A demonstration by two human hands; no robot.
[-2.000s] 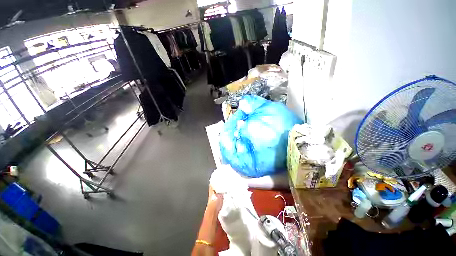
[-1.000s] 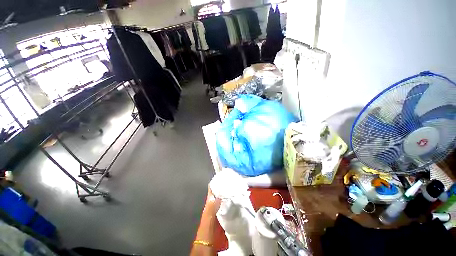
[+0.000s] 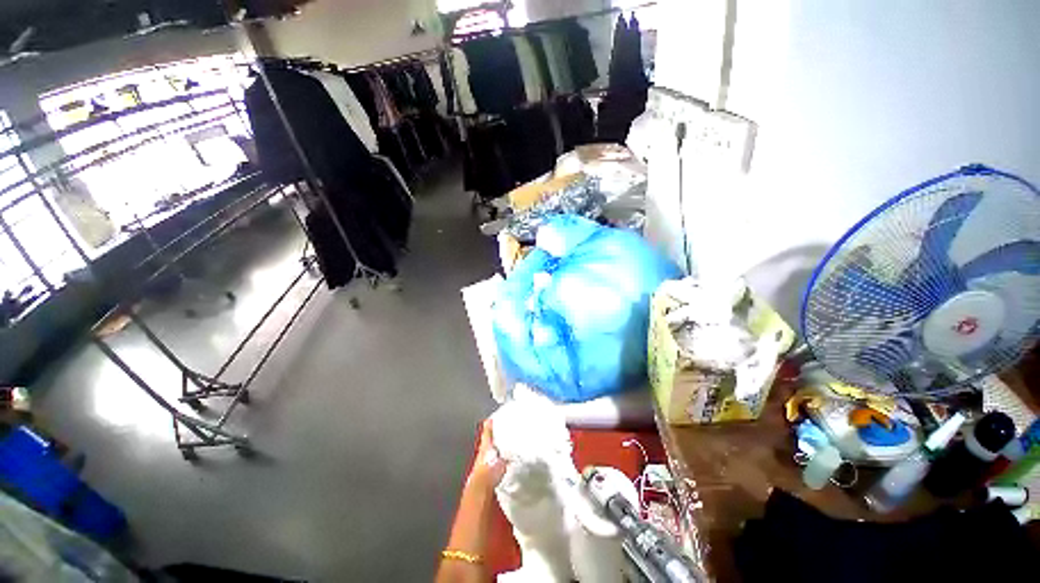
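Note:
A bunched white garment [image 3: 536,478] hangs over the red cloth [image 3: 604,450] at the lower middle. My left arm, with a yellow bangle, comes up along its left side. My left hand [image 3: 492,442] is at the garment's upper left edge and grips it; most of the fingers are hidden by the cloth. A silver metal spray gun [image 3: 644,530] with a round white part lies against the garment's right side, cut off by the bottom edge. My right hand is not in view.
A tied blue plastic bag [image 3: 582,313] stands behind the red cloth. A yellow-green box [image 3: 713,393], a desk fan [image 3: 964,325], bottles [image 3: 901,484] and dark garments [image 3: 867,547] are on the brown table. Rails [image 3: 268,342] stand at left.
The view has turned slightly right. The white garment's top has shifted a little, and more of my left hand shows beside it. The spray gun has tilted and shifted slightly.

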